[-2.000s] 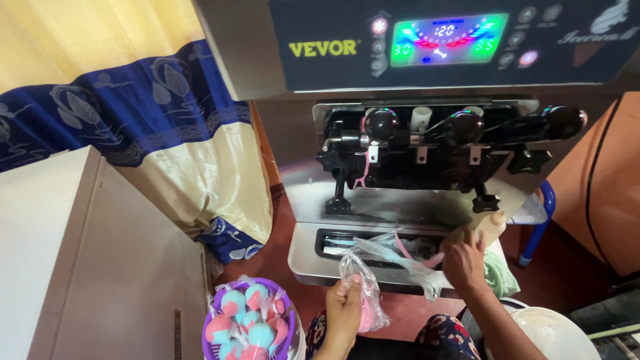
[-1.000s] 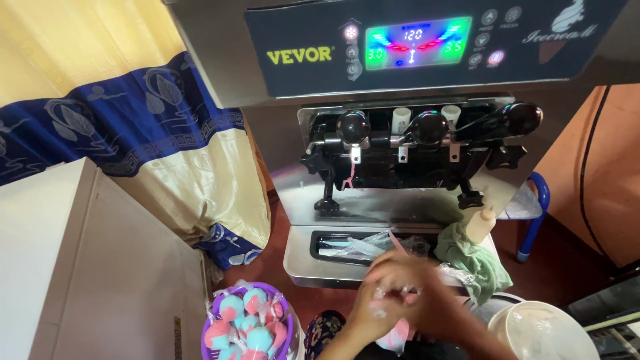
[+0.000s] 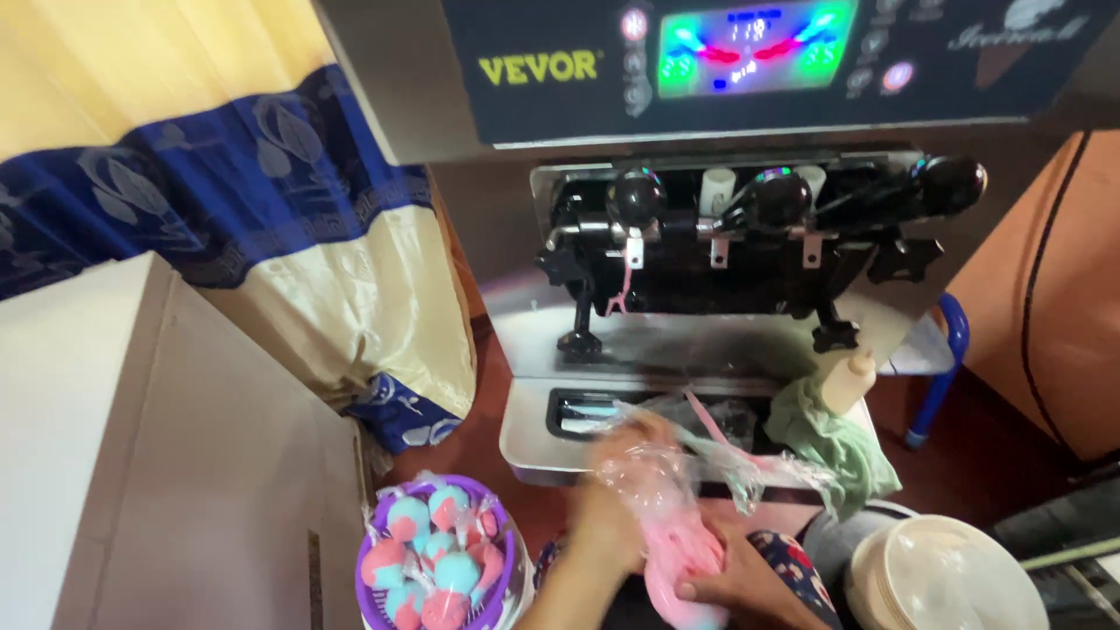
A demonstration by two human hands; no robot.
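Note:
Between my hands is a clear plastic bag filled with pink soft ice cream (image 3: 678, 551), its clear upper part bunched above. My left hand (image 3: 612, 499), blurred, is around the bag's upper end. Lower down, my right hand (image 3: 744, 569) holds the filled part, fingers against its side. Just beyond, loose clear plastic bags (image 3: 726, 429) and a pink strip (image 3: 717, 424) lie over the machine's drip tray (image 3: 534, 451). At the lower left, a purple basket (image 3: 363, 560) holds several bagged pink and blue balls (image 3: 457, 573).
A VEVOR soft-serve machine (image 3: 490, 219) with black levers stands ahead. On its tray's right are a green cloth (image 3: 831, 446) and a pale squeeze bottle (image 3: 849, 381). White buckets (image 3: 954, 573) stand lower right, a blue-legged stool (image 3: 954, 350) behind, a white cabinet (image 3: 236, 455) and curtain (image 3: 350, 289) left.
My hands, together over the bag a second ago, are now apart along it, and more of its pink filling shows. Two seconds ago my right hand was at the bottle by the tray's right side.

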